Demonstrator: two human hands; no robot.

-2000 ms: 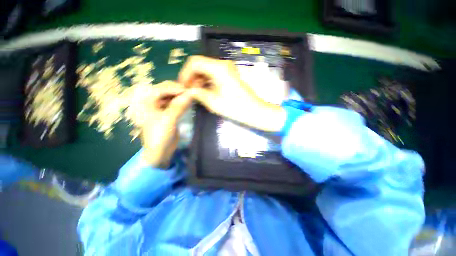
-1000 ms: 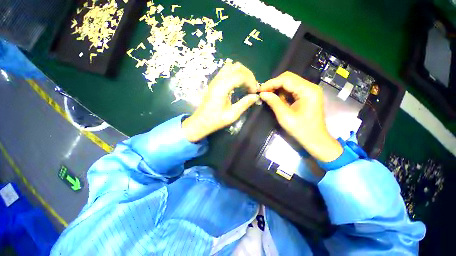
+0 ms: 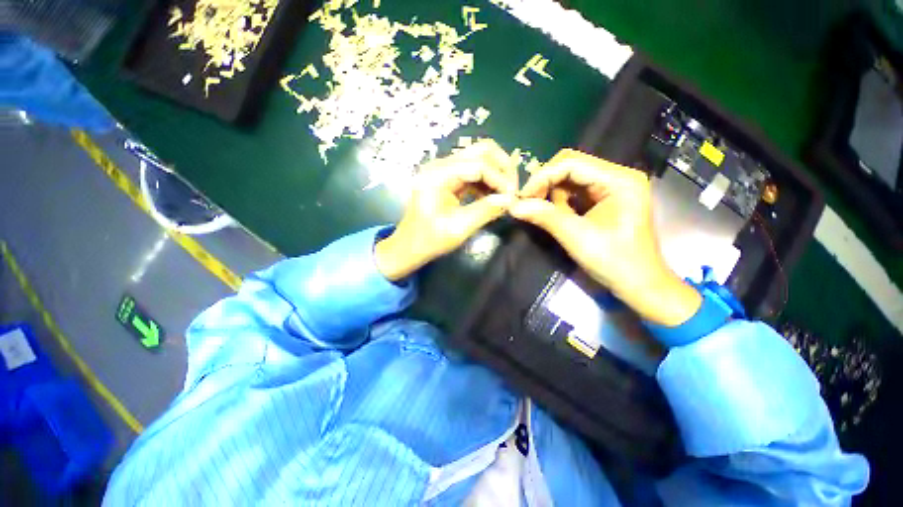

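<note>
My left hand (image 3: 451, 208) and my right hand (image 3: 609, 223) meet fingertip to fingertip over the left edge of the black tray (image 3: 495, 307). They pinch something tiny between them; it is too small to make out. The opened tablet (image 3: 683, 223) lies in the tray, silvery, with a dark board (image 3: 728, 163) at its top bearing a yellow square (image 3: 712, 153). A thin dark reddish lead runs down beside the tablet's right side. My right forearm and hand cover the tablet's middle. A small yellow-white tab (image 3: 581, 343) shows at its lower end.
A loose pile of cream slips (image 3: 386, 99) lies on the green surface (image 3: 282, 178). A smaller black tray (image 3: 144, 64) holds more slips. Dark small parts (image 3: 842, 371) lie at right. Another trayed tablet (image 3: 876, 109) is at upper right. A blue sleeve (image 3: 45, 84) shows at upper left.
The whole view has turned from level to tilted, then shifted slightly. My right hand no longer overlaps my left as two seconds ago; the fingertips now meet side by side.
</note>
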